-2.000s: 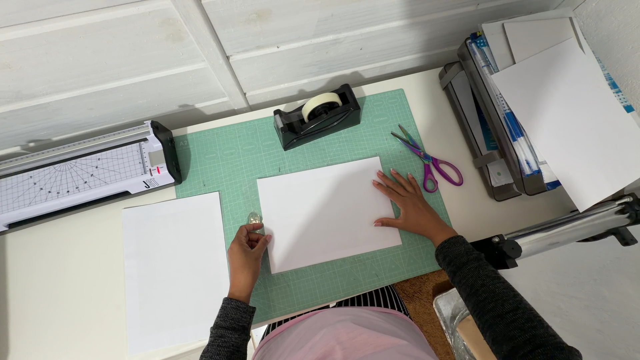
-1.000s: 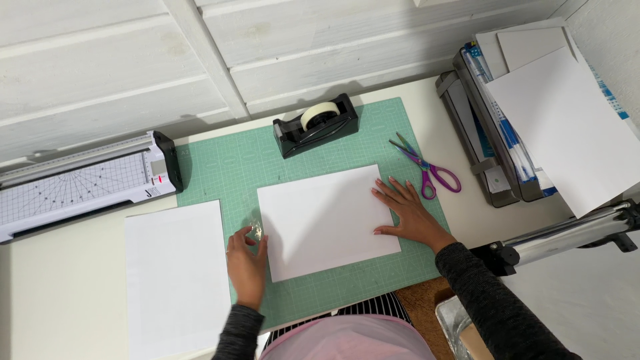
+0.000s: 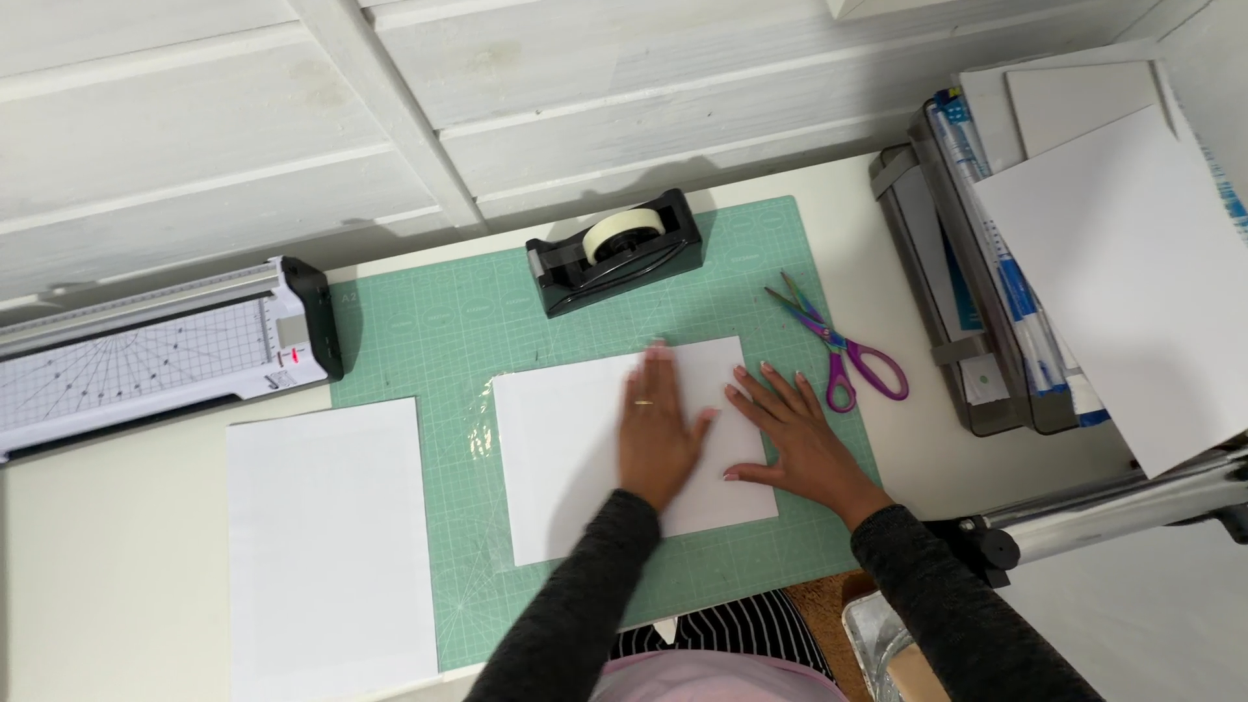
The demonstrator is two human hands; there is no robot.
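Observation:
My left hand (image 3: 663, 424) lies palm down over the middle of a white paper sheet (image 3: 565, 439), slightly blurred, fingers pointing to the far edge. At the sheet's right side my right hand (image 3: 795, 434) rests with fingers spread. Neither hand grips anything. The sheet lies on a green cutting mat (image 3: 439, 331). A shiny clear strip (image 3: 482, 429), apparently film, runs by its left edge. Scissors with purple handles (image 3: 846, 356) lie slightly open right of the sheet. A black tape dispenser (image 3: 619, 258) with a tape roll stands behind it.
A paper trimmer (image 3: 175, 341) sits at the left. Another white paper stack or sheet (image 3: 331, 546) lies beside the mat. Dark file trays (image 3: 960, 292) with packets and loose papers (image 3: 1121, 273) stand at the right. A metal bar (image 3: 1121, 512) juts in at the lower right.
My left hand has moved right, from the sheet's left edge onto its middle, and has let go of the shiny clear material. My right hand stays near the sheet's right edge.

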